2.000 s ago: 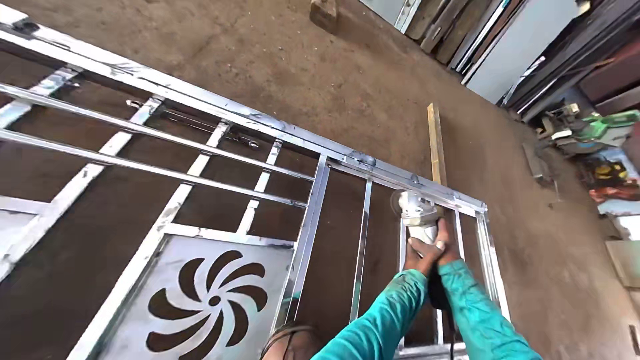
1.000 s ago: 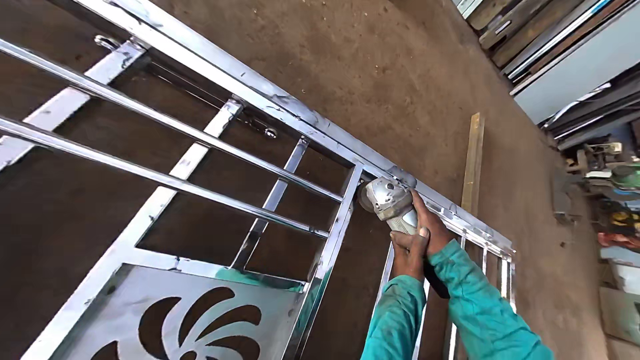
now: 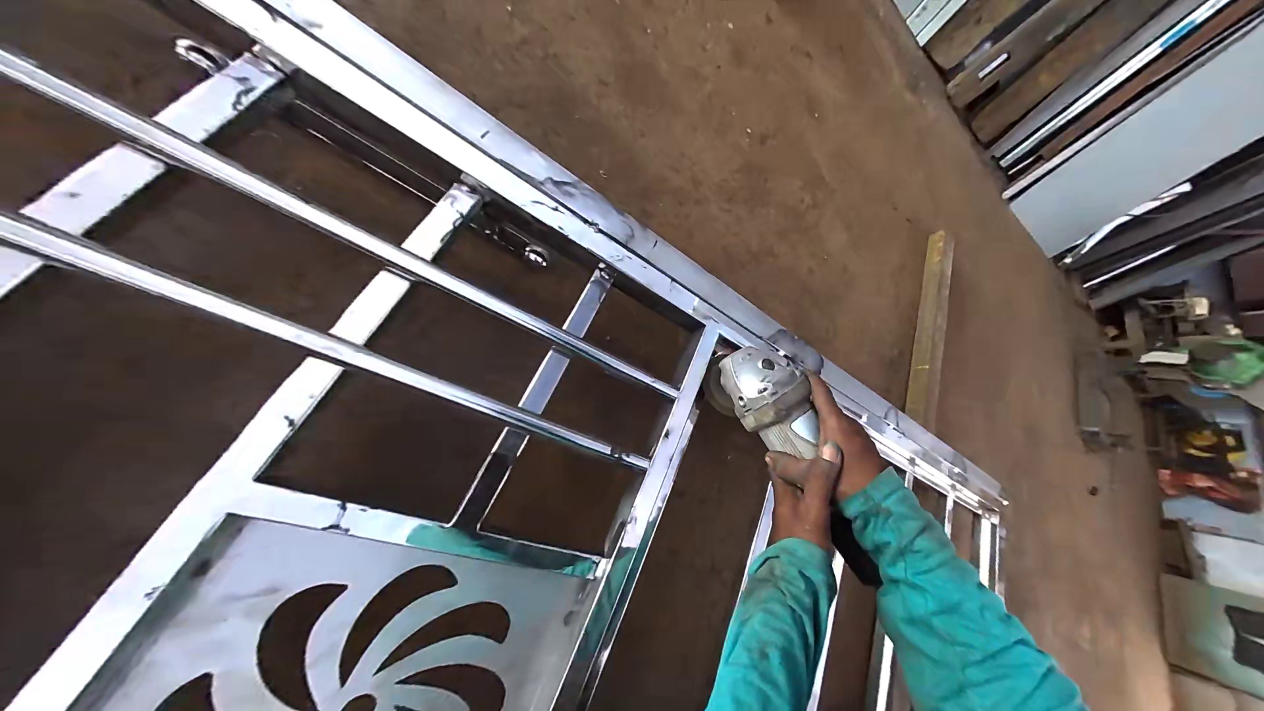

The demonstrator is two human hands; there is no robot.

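Observation:
Both my hands hold an angle grinder [image 3: 765,385] with a silvery gear head and grey body. My left hand [image 3: 805,494] grips the body from the near side, and my right hand [image 3: 844,439] wraps its right side. The grinder's disc, partly seen at the head's left, is at the inner corner where a crossbar [image 3: 671,434] meets the long outer rail [image 3: 553,202] of a shiny metal gate frame. Two round tubes [image 3: 415,380] run through the frame's left part. A sheet-metal panel [image 3: 257,563] with a swirl cut-out fills the lower left.
The frame lies over a brown floor [image 3: 750,128]. Beyond the rail, a metal bar [image 3: 928,326] extends outward. Metal lengths and a pale sheet [image 3: 1136,148] are stacked at the upper right. Along the right edge lie a green bag [image 3: 1224,363] and assorted clutter.
Both hands and the grinder have moved left along the long rail, from near the frame's right end to the crossbar's corner. The view has come closer to the frame.

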